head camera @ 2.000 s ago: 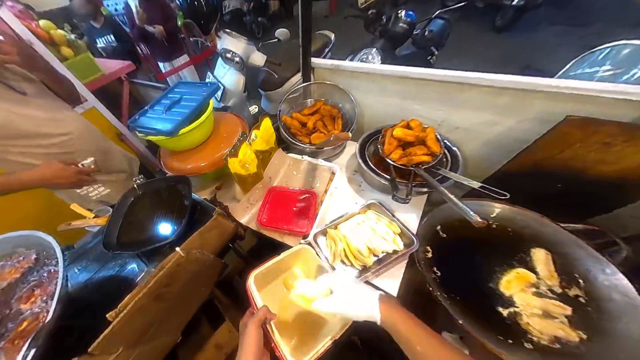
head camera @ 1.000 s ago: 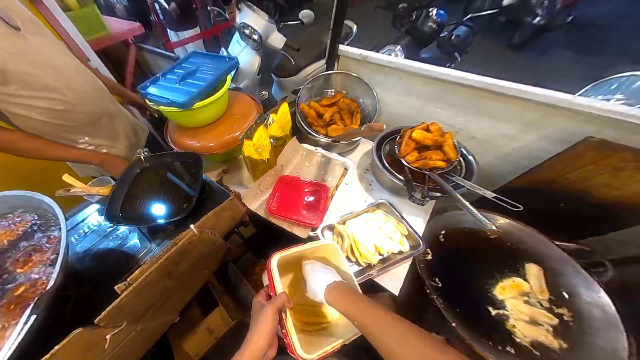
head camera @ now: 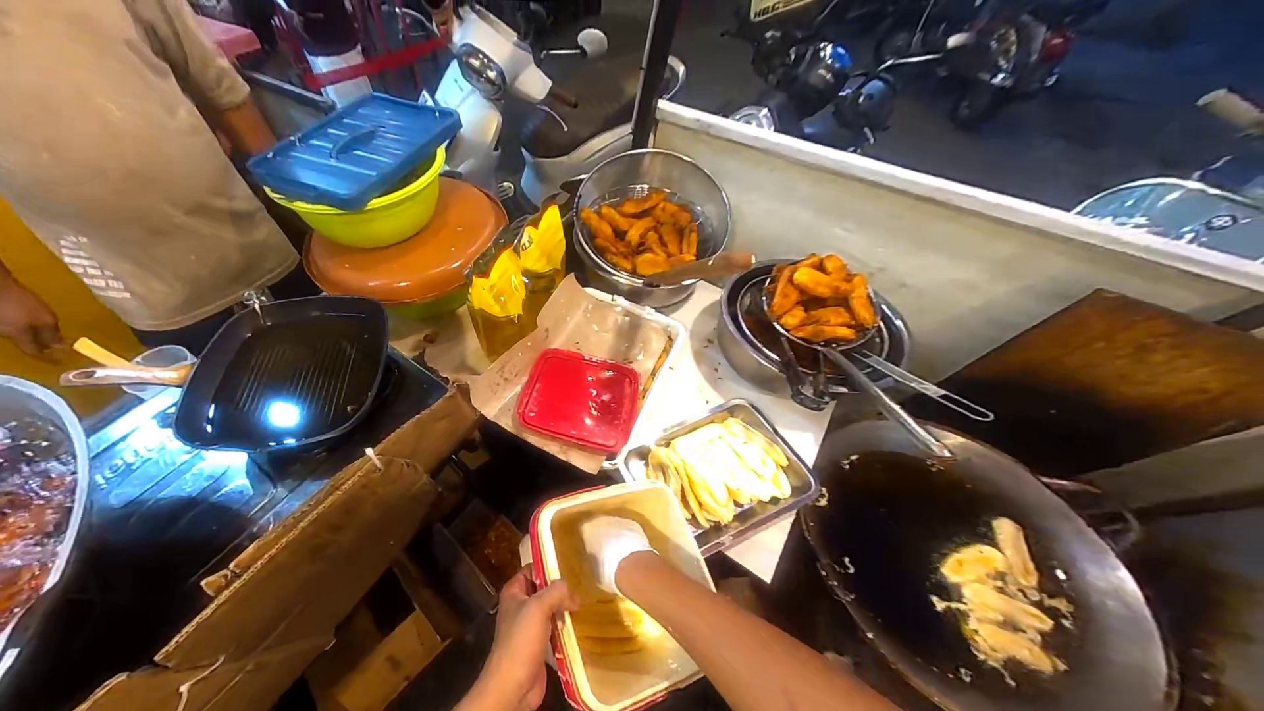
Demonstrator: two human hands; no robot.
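Observation:
My left hand (head camera: pixel 528 627) grips the left rim of a rectangular plastic tub (head camera: pixel 681 533), which is tilted and holds pale yellow batter (head camera: pixel 602 647). My right hand (head camera: pixel 617 551), in a white glove, reaches down inside the tub; its fingers are hidden, so whether they hold anything does not show. Just behind the tub, a metal tray (head camera: pixel 805 491) holds peeled, sliced bananas (head camera: pixel 726 469). To the right, a large wok (head camera: pixel 859 592) of dark oil has several battered pieces (head camera: pixel 1002 602) frying in it. A red lid (head camera: pixel 579 400) lies on a paper-lined tray (head camera: pixel 597 314).
Fried pieces fill a wire basket (head camera: pixel 642 232) and a strainer (head camera: pixel 823 296) over a metal bowl. A square grill pan (head camera: pixel 286 370), cardboard (head camera: pixel 296 553) and a pan of frying food (head camera: pixel 39 513) are left. A person (head camera: pixel 128 158) stands at the upper left. A low wall (head camera: pixel 938 217) runs behind.
My gloved right hand was over the tub by the banana tray two seconds ago; it is now down inside the tub. My left hand keeps its hold on the rim.

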